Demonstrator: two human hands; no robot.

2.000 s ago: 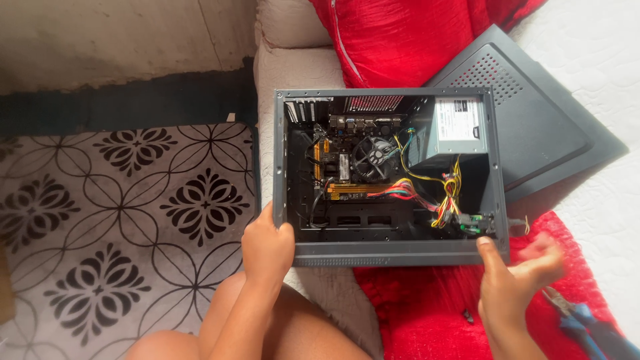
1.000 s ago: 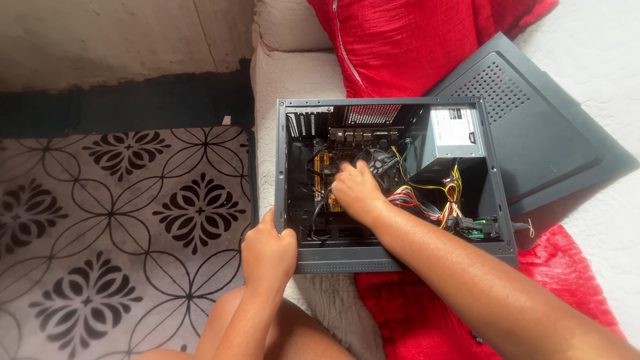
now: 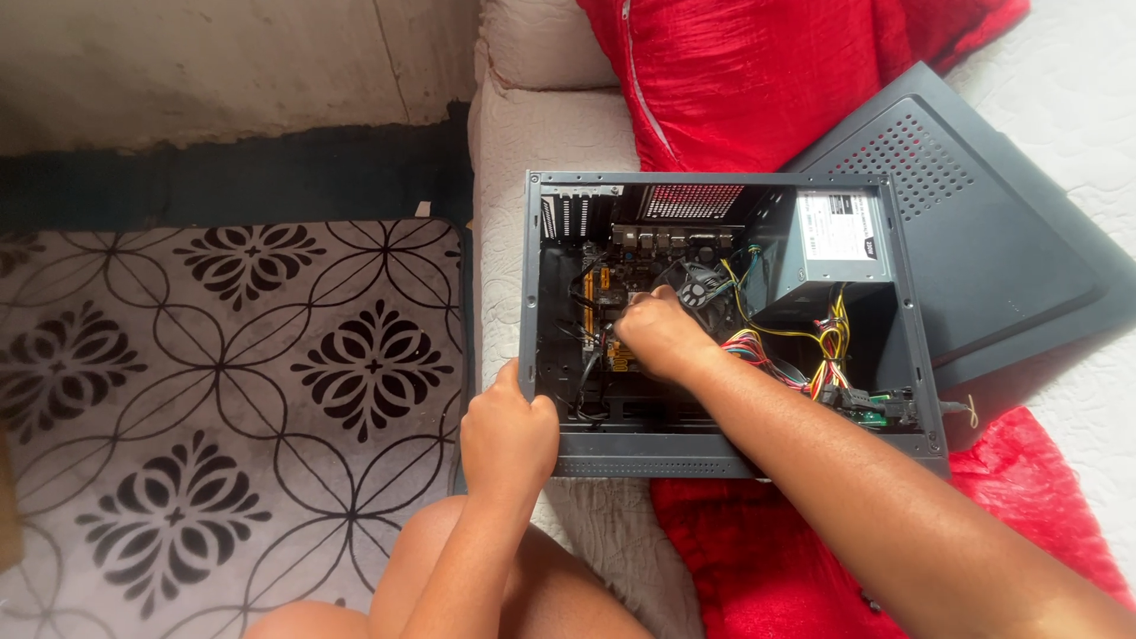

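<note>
An open black computer case [image 3: 639, 453] lies on the sofa with its inside facing up. My left hand [image 3: 510, 435] grips the case's lower left corner. Inside the case, my right hand [image 3: 661, 333] is over the motherboard [image 3: 603, 293], just left of the CPU fan [image 3: 701, 288]; its fingertips are hidden, so what they touch cannot be told. At the upper right of the case sits the power supply [image 3: 821, 244], which bears a label. A bundle of coloured power cables [image 3: 830, 346] hangs below it, near a small green circuit board [image 3: 874, 413].
The perforated side panel [image 3: 1003, 240] lies on the white quilted cover to the right, partly behind the case. Red fabric [image 3: 737, 80] lies above and below the case. A patterned rug [image 3: 222, 364] covers the floor at the left, beside the sofa edge.
My right hand has moved from the case's lower right corner into the case, over the motherboard. In the last second it has shifted slightly. My left hand stays on the lower left corner.
</note>
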